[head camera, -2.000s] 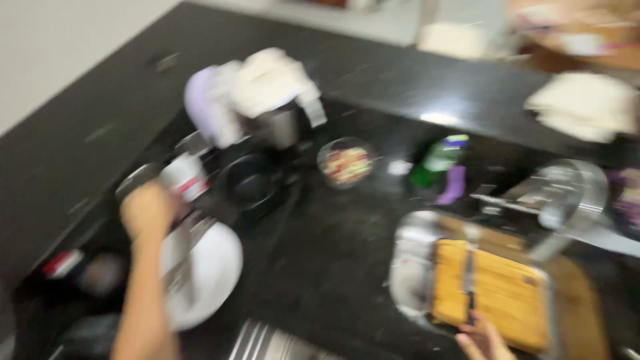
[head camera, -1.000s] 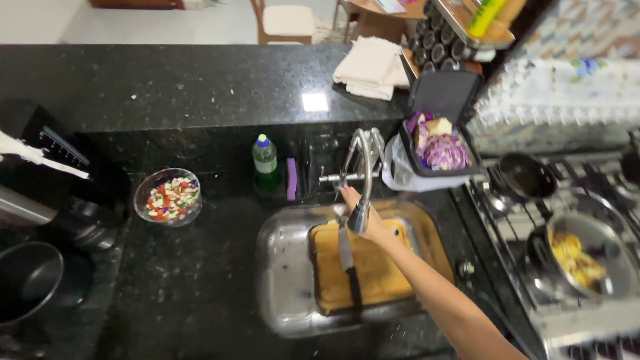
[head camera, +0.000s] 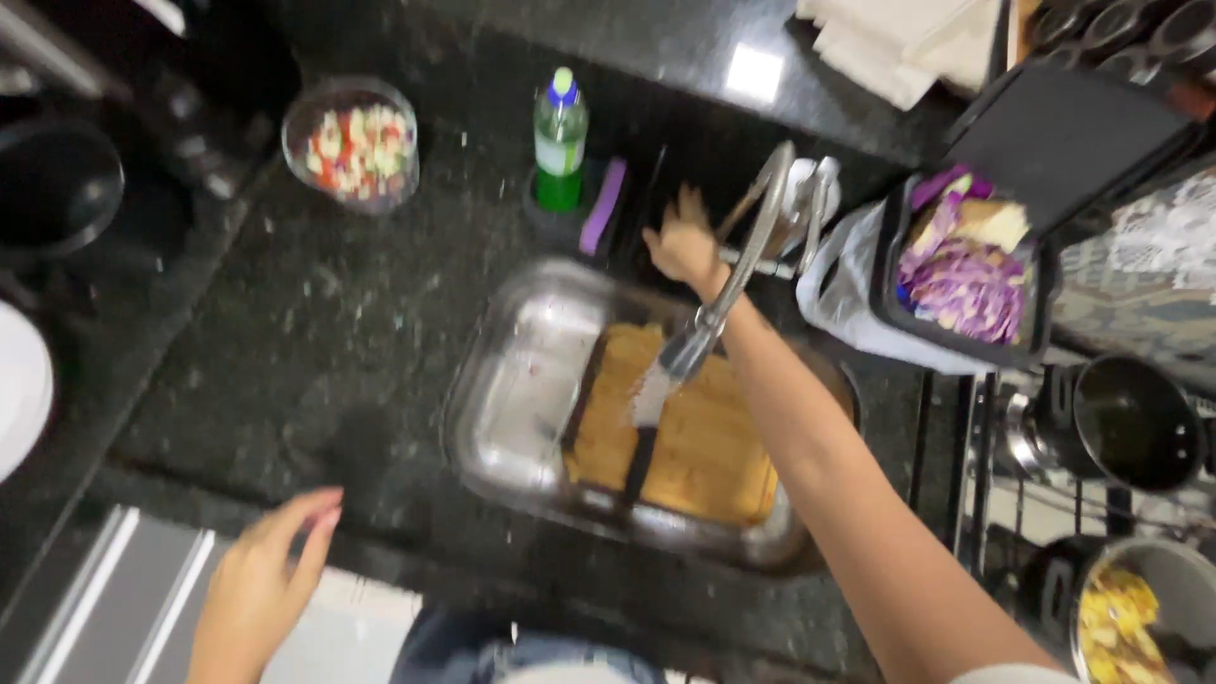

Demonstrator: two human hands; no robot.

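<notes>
My right hand (head camera: 686,237) reaches behind the metal faucet (head camera: 760,218), fingers spread and holding nothing, near a purple sponge (head camera: 603,206) and a bottle of green liquid (head camera: 560,142). Water runs from the spout onto a knife with a black handle (head camera: 640,465), which lies on a wooden cutting board (head camera: 703,437). The board rests in the steel sink (head camera: 532,380), filling its right part. Low on the left, my left hand (head camera: 275,560) hovers over the counter's front edge, empty, thumb and fingers apart.
A bowl of chopped vegetables (head camera: 356,147) stands back left. Right of the faucet, a black lidded bin (head camera: 1040,304) holds purple cabbage scraps. A stove with a dark pan (head camera: 1135,423) and a pot of yellow food (head camera: 1121,617) is at the right. Folded cloths (head camera: 912,43) lie on the raised ledge.
My right hand has moved from the faucet to the counter behind it, and water now runs from the spout. My left hand has come into view. The view has shifted nearer the sink.
</notes>
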